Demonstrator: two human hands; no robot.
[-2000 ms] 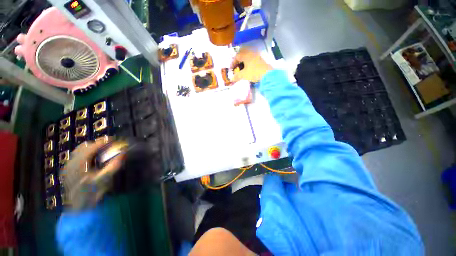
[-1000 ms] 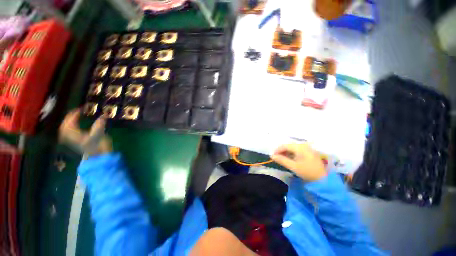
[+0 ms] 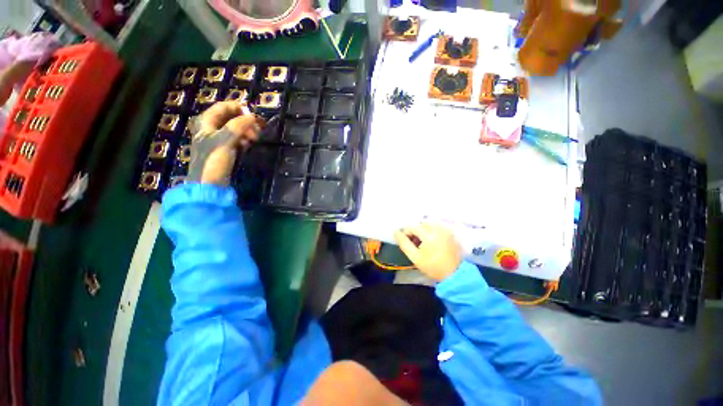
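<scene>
My left hand (image 3: 220, 141), with a pale covering, is over the left black tray (image 3: 321, 166), fingertips bent together near the middle pockets. Whether they hold a module is hidden. Gold-silver square modules (image 3: 276, 74) sit in the tray's left pockets. My right hand (image 3: 432, 250) rests at the white plate's front edge, fingers loosely curled, with nothing visible in it. On the plate (image 3: 444, 174) stand orange-brown fixtures (image 3: 452, 82) with dark round centres. The right fixture (image 3: 503, 89) has a dark part at it, beside a pink-and-white pad (image 3: 503, 127).
Teal tweezers (image 3: 547, 144) lie right of the pad. A pile of small black parts (image 3: 399, 98) and a blue tool (image 3: 423, 47) are at plate left. An orange-gold cylinder (image 3: 555, 40) hangs behind. A red button (image 3: 506, 259), right black tray (image 3: 646, 230) and red-orange tray (image 3: 59, 131) show.
My left hand has moved from the left tray's near-left corner to over its middle. My right hand has shifted left along the plate's front edge.
</scene>
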